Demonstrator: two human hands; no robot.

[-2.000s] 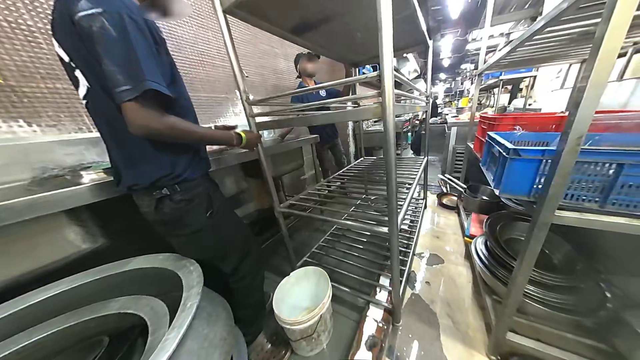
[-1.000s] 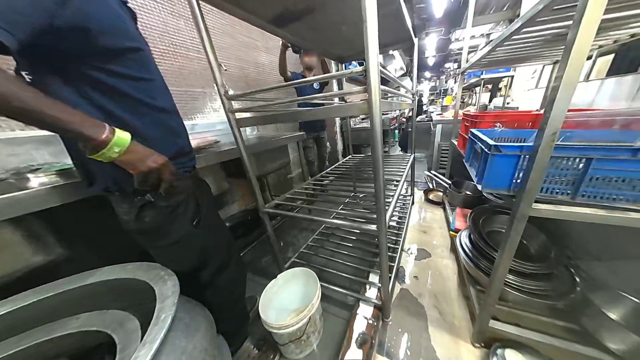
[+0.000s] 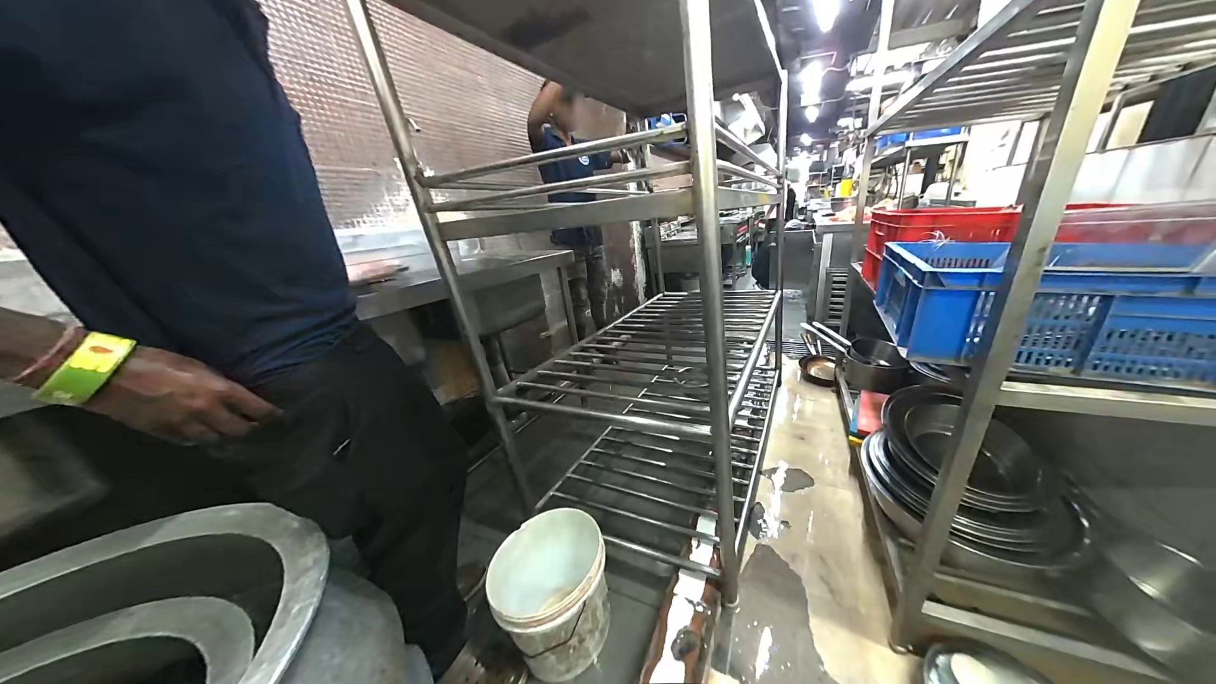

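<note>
Neither my left hand nor my right hand shows in the head view. Straight ahead stands a metal rack point(image 3: 617, 418) with barred shelves and a solid upper shelf. A dirty white plastic bucket point(image 3: 549, 594) sits on the floor at its near left foot. Large round metal pots point(image 3: 313, 570) fill the lower left corner, one rim inside another. Close on the left stands a co-worker point(image 3: 171, 190) in a dark blue shirt and black trousers, a yellow-green band on the wrist, that hand hanging beside the hip.
Another person point(image 3: 575, 171) stands behind the rack, arm raised. On the right, a shelving unit point(image 3: 988, 332) holds a blue crate point(image 3: 950, 304) and a red crate point(image 3: 936, 224), with stacked round metal pans point(image 3: 950, 475) below. The wet floor point(image 3: 807, 560) runs between the racks.
The near co-worker's hand has left the rack post and is now down by the hip. The person behind the rack has raised an arm.
</note>
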